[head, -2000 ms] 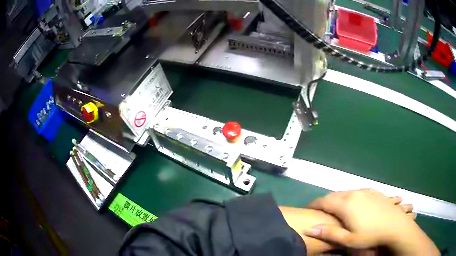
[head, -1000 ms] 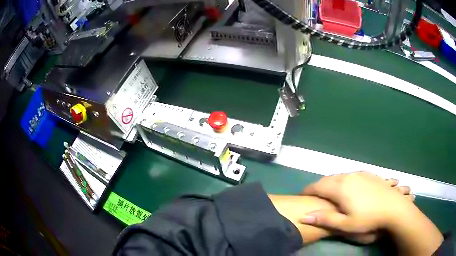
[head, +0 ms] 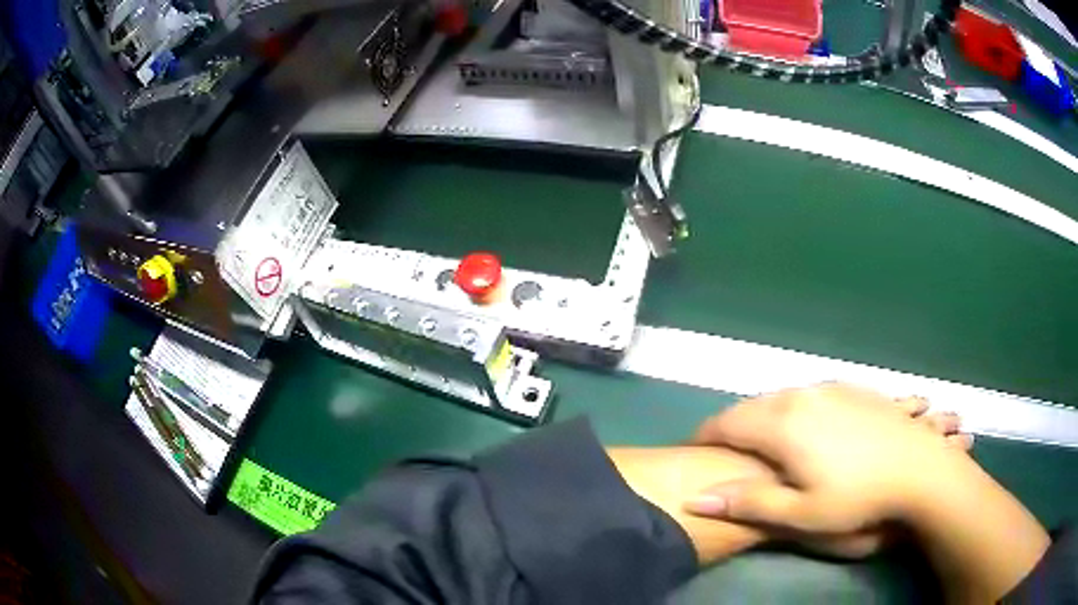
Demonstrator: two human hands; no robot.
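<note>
My right hand [head: 828, 455] lies across my left wrist at the lower right, thumb on the near side; whether it grips the wrist is unclear. My left hand [head: 942, 423] is mostly hidden under it, with only a few fingertips showing beyond. No part is visible in either hand. The red mushroom button [head: 479, 275] stands on the machine's silver front plate [head: 573, 310], up and left of my hands. A narrow metal bracket frame [head: 408, 337] sits along the plate's near side.
A yellow-ringed red knob [head: 156, 279] is on the dark box at left. Below are a white tray [head: 245, 408] with thin sticks and a green label [head: 278, 496]. A blue bin [head: 71, 296] stands far left, a red bin [head: 771, 26] at the back. White strips [head: 757, 369] cross the green bench.
The whole view has shifted, so the machine and bench sit further left and higher in the picture. My hands stay clasped or resting together in nearly the same pose.
</note>
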